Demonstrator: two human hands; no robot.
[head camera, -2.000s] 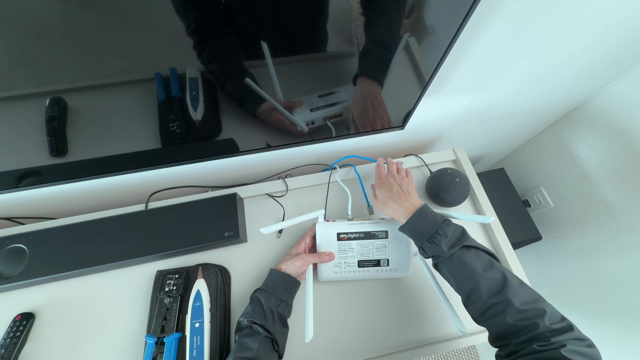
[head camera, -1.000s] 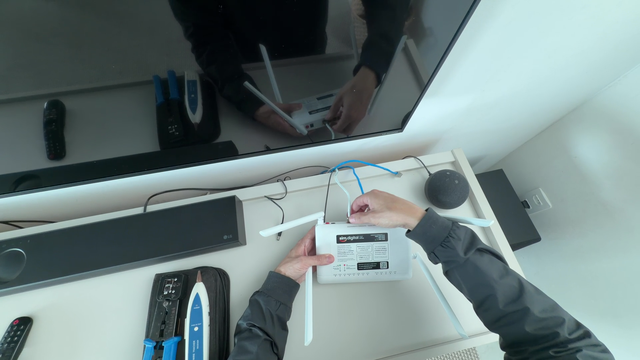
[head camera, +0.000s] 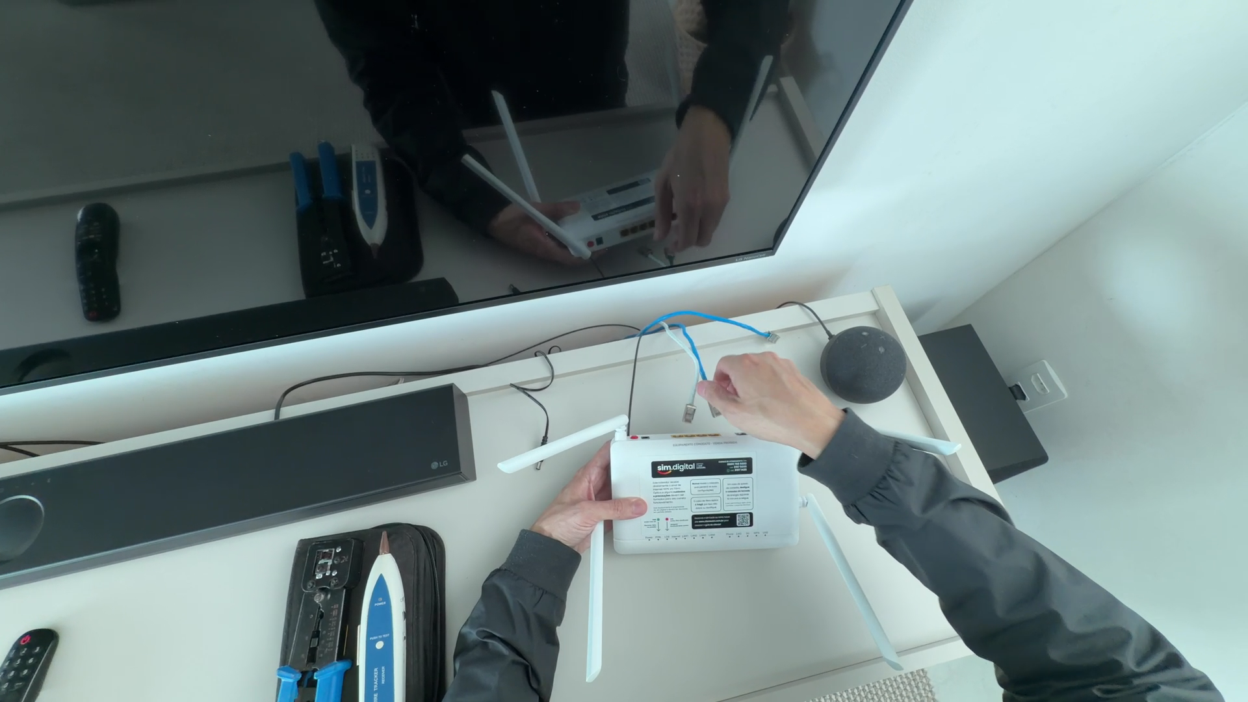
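My left hand grips the left side of a white router, its thumb on the labelled face. The router has several white antennas, and its port edge faces the wall. Above that edge my right hand has its fingers closed near a blue network cable; the fingertips partly hide the cable's end. Just left of those fingers lies the loose plug of a white network cable. Another blue cable's plug rests near the back ledge. A thin black cable runs to the router's left port corner.
A round smart speaker sits at right, a black box beyond it. At left are an LG soundbar, a crimping tool, a cable tracker on a black case, and a remote control. A television overhangs the cabinet.
My right hand went from the blue cable area to the router's ports, then a little up and right. The white cable, at the ports earlier, now lies loose with its plug off the router.
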